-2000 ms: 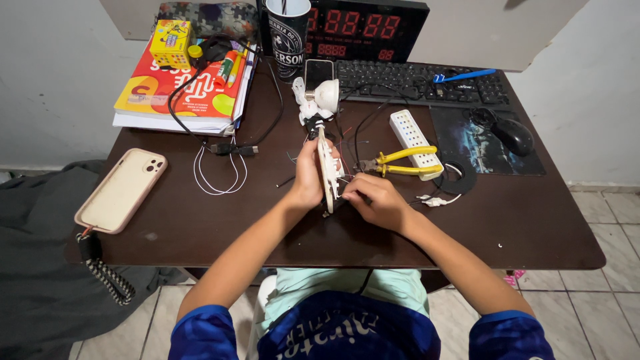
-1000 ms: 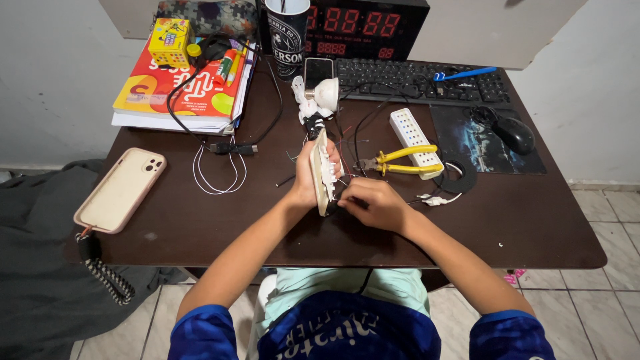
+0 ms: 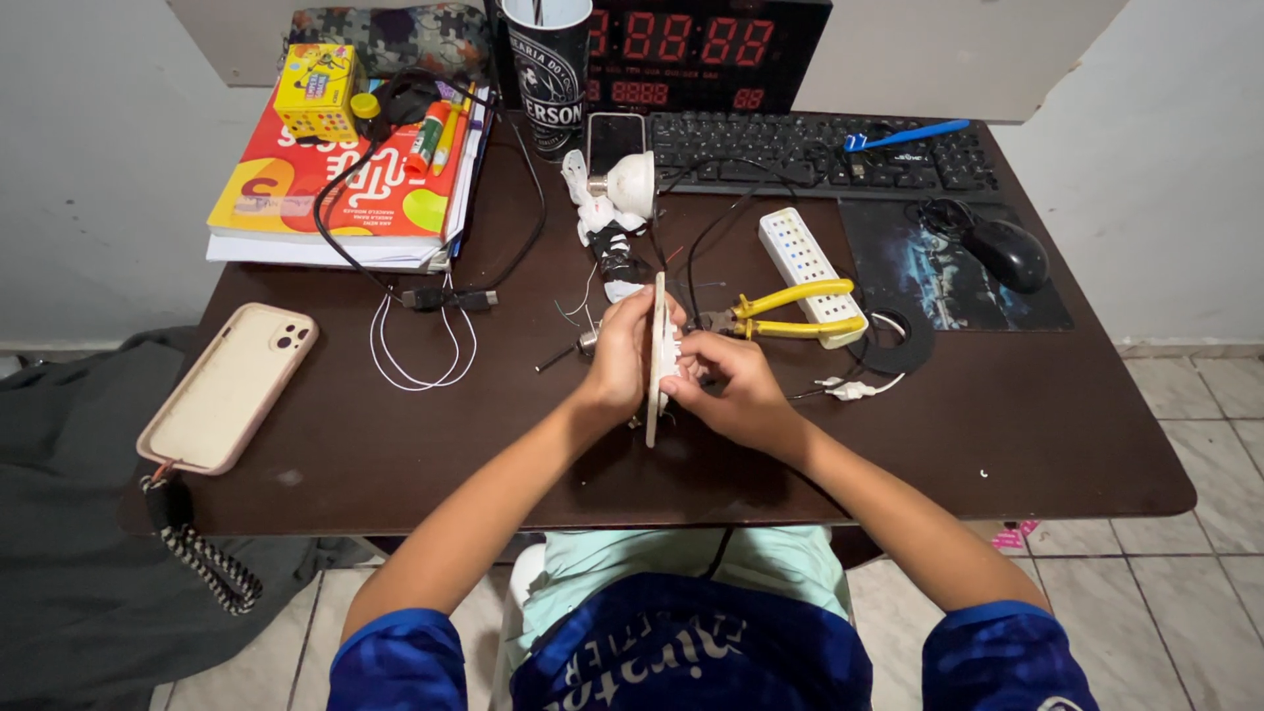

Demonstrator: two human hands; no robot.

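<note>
A thin off-white plate with white plastic parts on its right face [image 3: 656,365] stands on edge between my hands, seen nearly edge-on. My left hand [image 3: 624,357] grips it from the left. The bent fingers and thumb of my right hand [image 3: 736,385] are at the white parts on its right side; what lies between those fingertips is hidden. Beyond the hands lie a white bulb-shaped piece [image 3: 631,185] and a bundle wrapped in black tape [image 3: 617,259]. Yellow-handled pliers [image 3: 800,309] rest just right of my right hand, partly over a white block with rows of small squares [image 3: 795,252].
A black tape roll [image 3: 899,338] and white plug [image 3: 847,388] lie right of the hands. Behind are a keyboard [image 3: 731,153], tumbler [image 3: 548,84] and digital clock [image 3: 691,49]. Books [image 3: 326,197] and a phone case [image 3: 229,388] stand left; a mouse [image 3: 1005,255] lies right.
The plate has turned from showing some of its right face to nearly edge-on. My right hand has moved slightly away from me along the plate, closer against its white parts.
</note>
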